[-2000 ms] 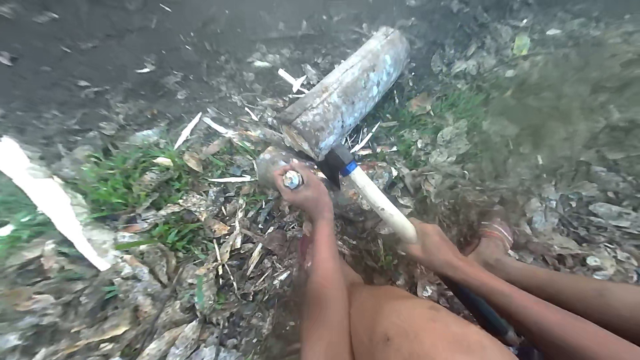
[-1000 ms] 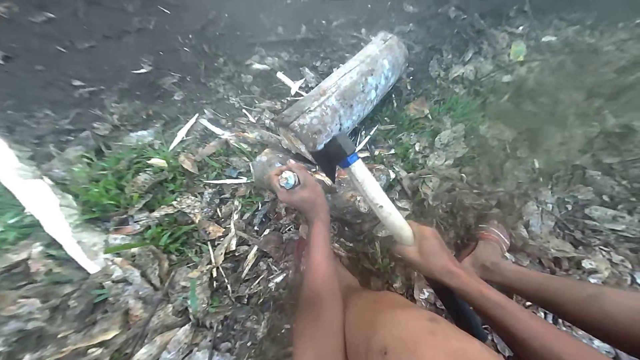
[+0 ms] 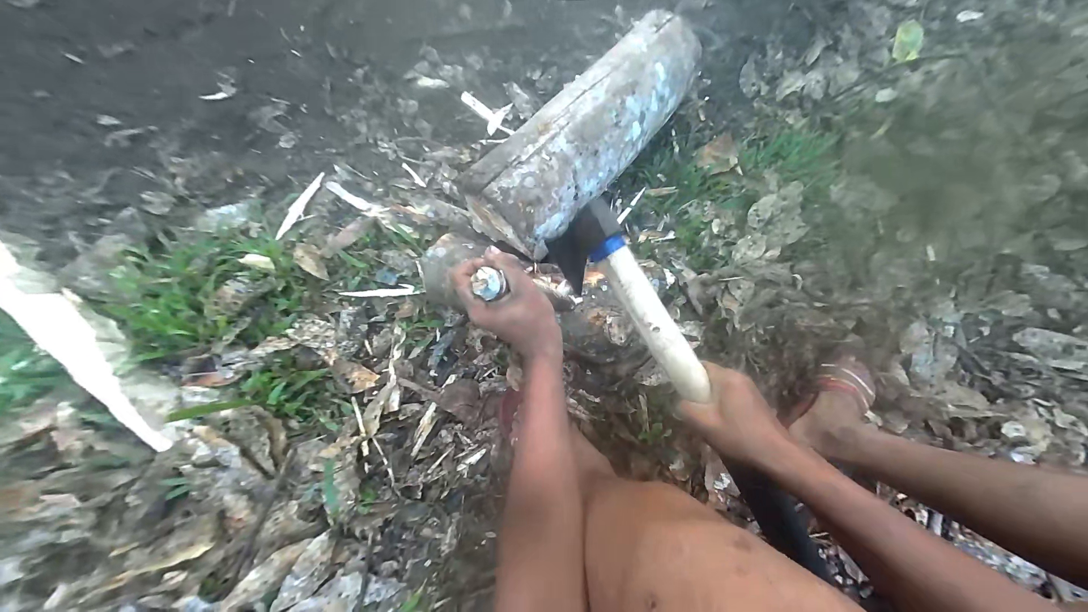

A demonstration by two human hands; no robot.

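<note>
My left hand is closed around an upright piece whose pale round end shows above the fist; the rest of it is hidden. My right hand grips the pale handle of an axe-like tool with a blue band below its dark metal head. The head is close to the near end of a thick, mottled grey log, right of my left fist. Whether the blade touches wood I cannot tell. A shorter piece of wood lies beside and partly behind my left hand.
Dry leaves, pale wood splinters and grass cover the ground around. A long white strip is at the far left. A bare foot with bands at the ankle rests right of the tool.
Two seconds ago the tool's head was a little higher beside my left fist; one second ago it was at the log's near end, much as now. Both hands keep their hold.
</note>
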